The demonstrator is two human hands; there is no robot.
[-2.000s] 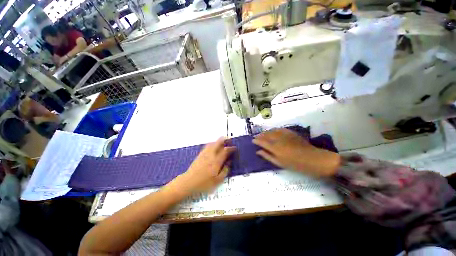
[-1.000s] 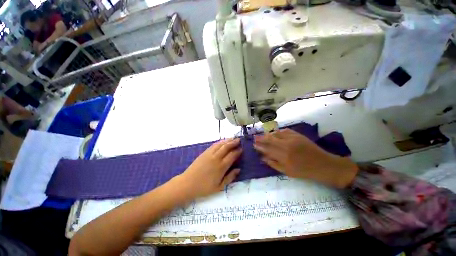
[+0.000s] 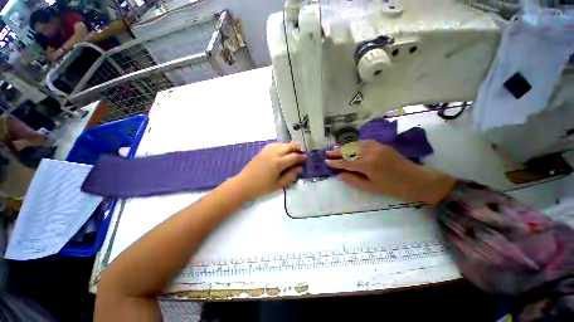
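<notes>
A long purple checked fabric strip [image 3: 182,168] lies across the white table, its left end over the blue basket's edge. Its middle is at the needle area of the cream sewing machine [image 3: 340,69], and its right end is bunched beyond my right hand. My left hand [image 3: 275,166] presses on the strip just left of the needle area, fingers together. My right hand [image 3: 377,168] presses on it just right of the needle area. The fingertips hide part of the fabric. The needle tip and presser foot cannot be made out clearly.
A blue basket [image 3: 140,126] stands left of the table, with a printed sheet [image 3: 53,207] over it. A ruler scale [image 3: 302,259] runs along the table front. A white cloth [image 3: 525,75] hangs on the machine. A wire trolley [image 3: 141,82] and a seated person [image 3: 63,31] are behind.
The strip and both hands have moved away from the table's front edge, up towards the machine. More of the bed plate and table shows in front of them. The camera view has also shifted.
</notes>
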